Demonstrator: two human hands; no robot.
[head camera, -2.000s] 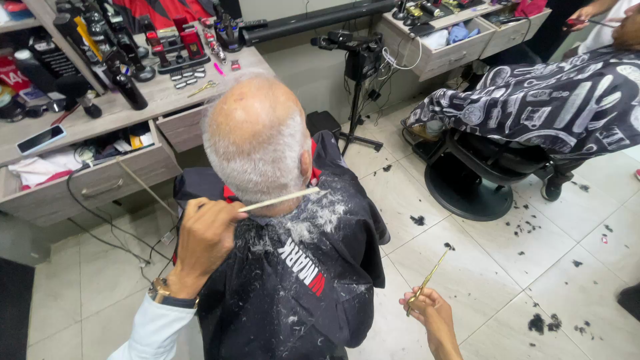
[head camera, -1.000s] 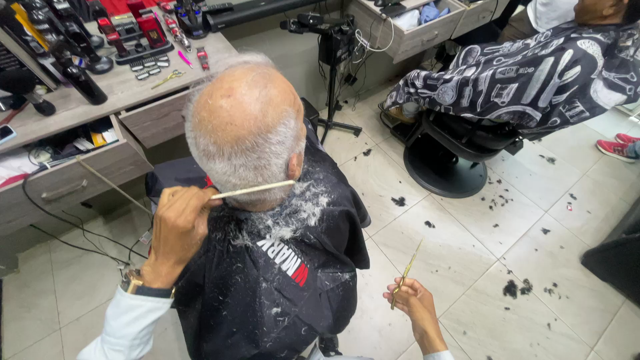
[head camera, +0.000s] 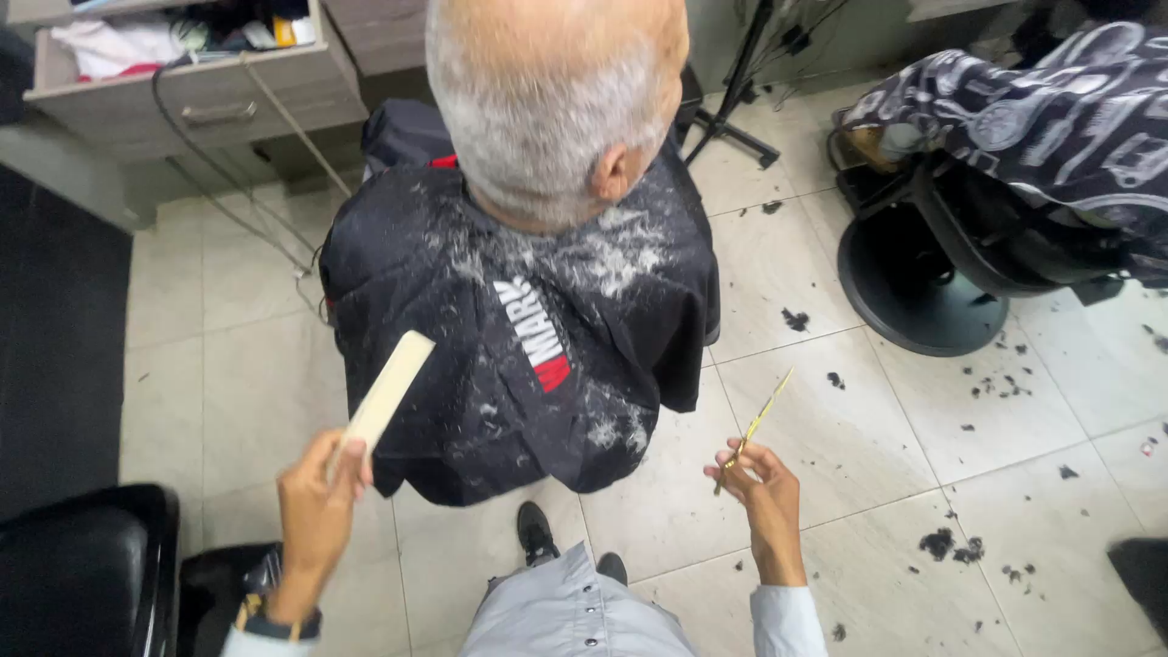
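Note:
My left hand (head camera: 319, 493) holds a pale hair comb (head camera: 388, 388) by one end, its other end raised over the lower left of a black barber cape (head camera: 438, 365). My right hand (head camera: 762, 502) grips gold-toned hair scissors (head camera: 756, 429) by the handles, blades pointing up and slightly right, to the right of the cape and apart from it. A seated person's head (head camera: 547, 109) with short grey hair is seen from behind, beyond both hands. Cut grey hair (head camera: 620, 255) lies over the cape's shoulders and back.
A pulled-out drawer (head camera: 219, 100) with cloths stands at the upper left, cables hanging by it. At the right, a person under a patterned cape (head camera: 1031, 119) sits on a barber chair (head camera: 922, 274). Dark hair clumps (head camera: 940, 543) lie on the tiles. A black chair (head camera: 91, 566) is at lower left.
My left hand and the comb have moved away from the nape of the head, down and back toward me. The scissors stay in my right hand. The view has tipped down.

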